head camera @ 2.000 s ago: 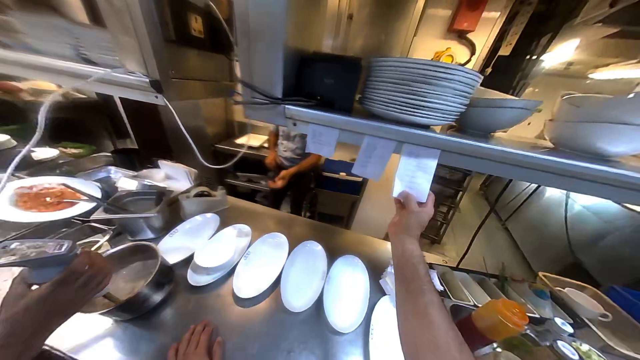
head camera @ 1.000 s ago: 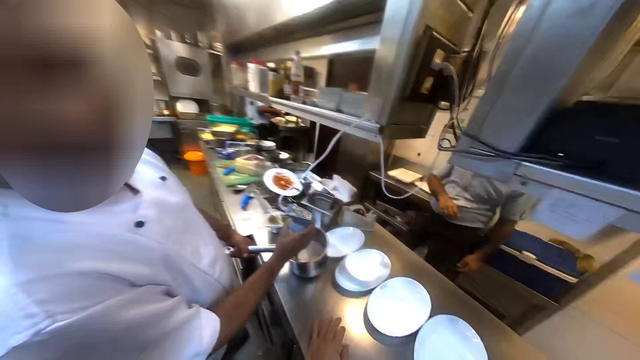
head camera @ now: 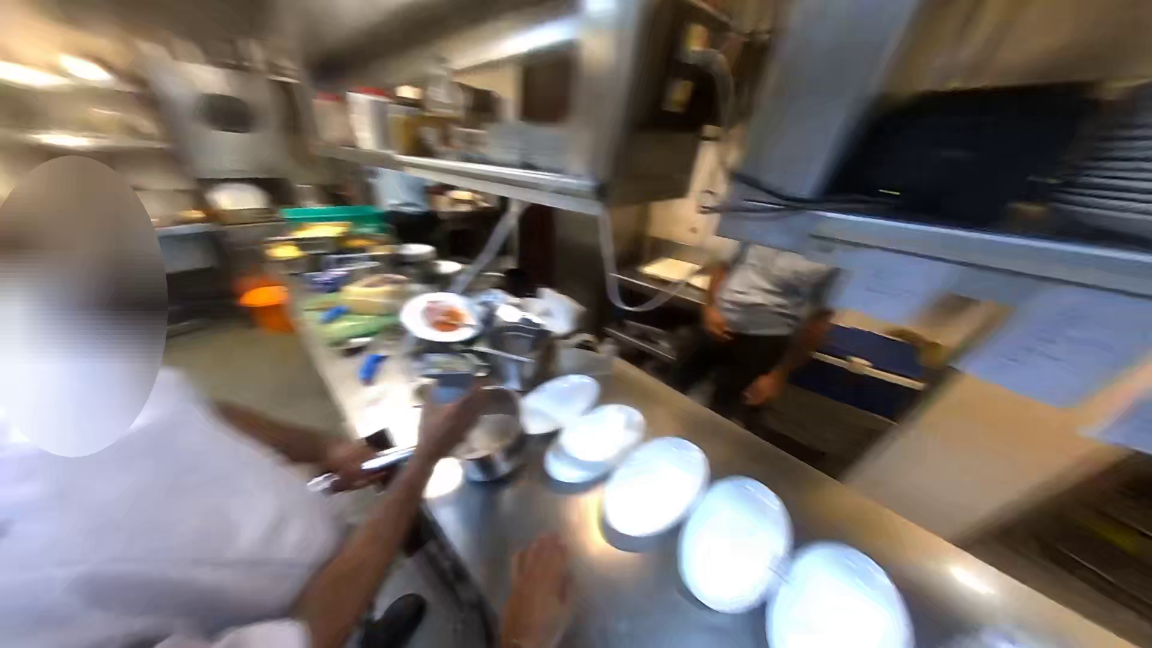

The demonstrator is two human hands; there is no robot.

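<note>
My left hand (head camera: 538, 580) rests on the stainless steel counter (head camera: 576, 598) at the bottom centre, nothing visible in it; the blur hides its fingers. My right hand is out of the picture. Several white plates (head camera: 655, 486) lie in a row just beyond and to the right of my hand. One round plate (head camera: 602, 433) overlaps another beneath it. At the row's near end lies an oval plate (head camera: 839, 596). Left of the row a co-worker holds the handle of a metal saucepan (head camera: 490, 436) with pale contents. Farther back is a white plate of reddish food (head camera: 441, 317).
A co-worker in white (head camera: 180, 531) stands close on the left. Across the counter stands a person in a grey shirt (head camera: 774, 292). A metal shelf edge (head camera: 981, 245) with paper slips (head camera: 1062, 337) crosses the upper right. An orange bucket (head camera: 266, 306) stands far left.
The view has swung left. Two seconds ago my right hand was up at a paper slip on the shelf edge; now it is out of view. My left hand remains on the counter.
</note>
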